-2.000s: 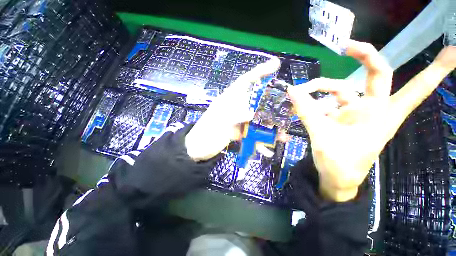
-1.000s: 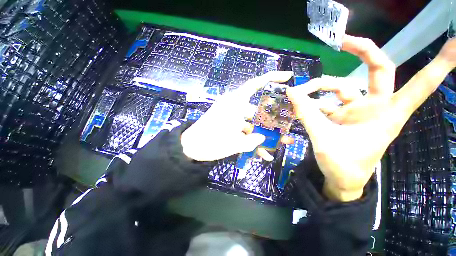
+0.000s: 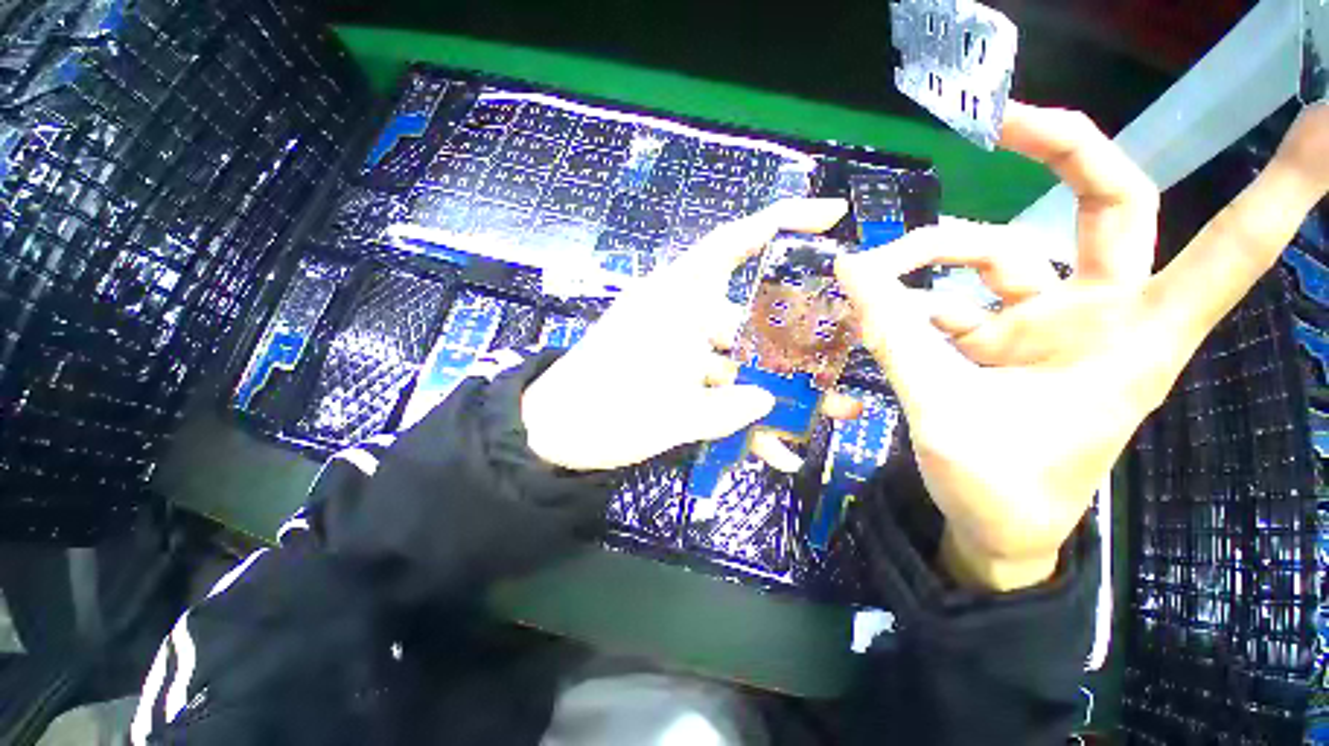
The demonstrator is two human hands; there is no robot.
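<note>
My left hand [image 3: 641, 350] holds a blue stepped board [image 3: 780, 404] from below and the side, over the black blister tray [image 3: 357, 350]. My right hand [image 3: 1020, 350] pinches the edge of a smoky see-through film piece [image 3: 799, 313] between thumb and finger. The film overlaps the board's upper part and looks brownish over skin. Whether it is stuck down cannot be told. A second slotted film piece [image 3: 955, 66] hangs from a raised right fingertip. Another pale piece [image 3: 1316, 51] shows at another right fingertip, cut by the right edge.
A glossy gridded sticker sheet [image 3: 539, 182] lies over the tray's back part. Tall black tray stacks stand left [image 3: 131, 292] and right [image 3: 1224, 510], with blue boards in them. A pale slanting bar [image 3: 1181, 139] crosses the upper right. The green bench edge [image 3: 656, 95] runs behind the tray.
The blue board has moved slightly lower and right and turned in my left hand, with my left thumb now over it. The pinched film now overlaps its upper part. My right hand has barely moved.
</note>
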